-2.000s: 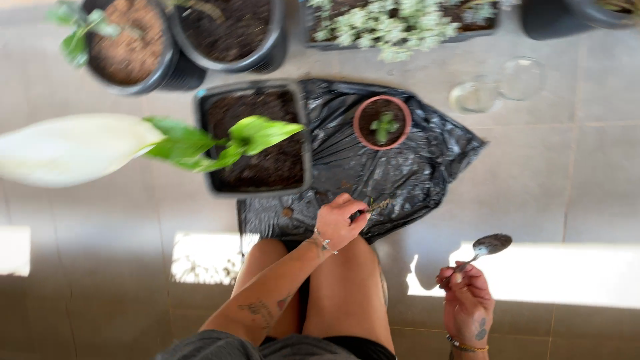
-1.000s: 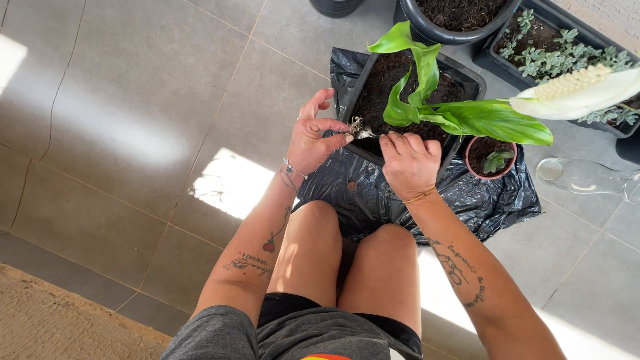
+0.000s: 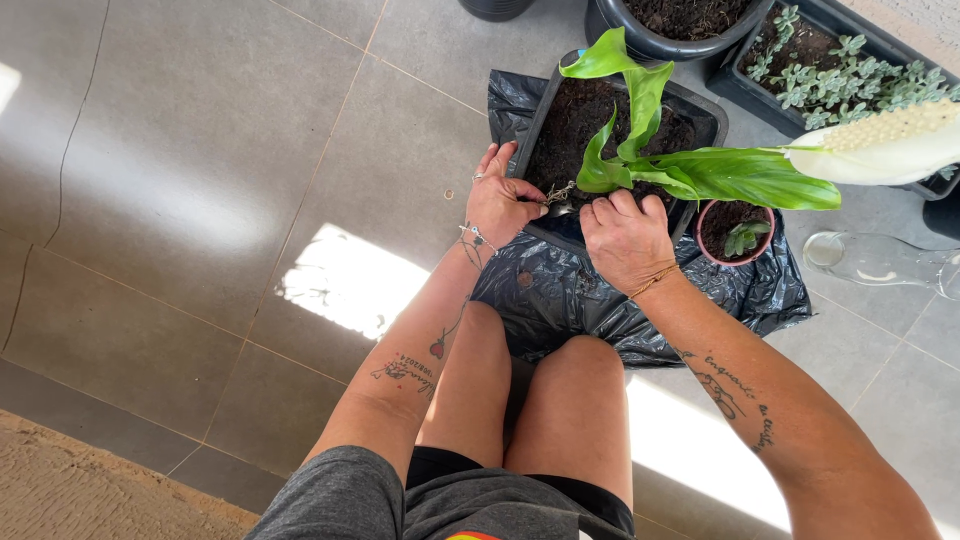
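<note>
My left hand (image 3: 504, 196) pinches a small rooted plant cutting (image 3: 561, 193) between thumb and finger at the near left corner of a black rectangular planter (image 3: 712, 112). In the planter is dark potting soil (image 3: 574, 112). My right hand (image 3: 628, 232) is curled over the planter's near edge, and the metal spoon (image 3: 562, 208) shows its bowl in the soil between my hands; its handle is hidden, seemingly under my right fingers. Green leaves (image 3: 641, 105) and a white peace lily flower (image 3: 885, 142) stretch across the planter to the right. A black plastic bag (image 3: 555, 292) lies beneath it.
A small pink pot (image 3: 699, 232) with a succulent stands on the bag, right of the planter. Farther right a clear glass bottle (image 3: 870, 257) lies on the tiled floor. Behind are a round black pot (image 3: 679, 51) and a long trough (image 3: 795, 124) of succulents.
My left hand, earlier low over the bag, is at the planter's corner with the cutting. My right hand, earlier out to the right holding the spoon up, is over the planter. The view has shifted and turned.
</note>
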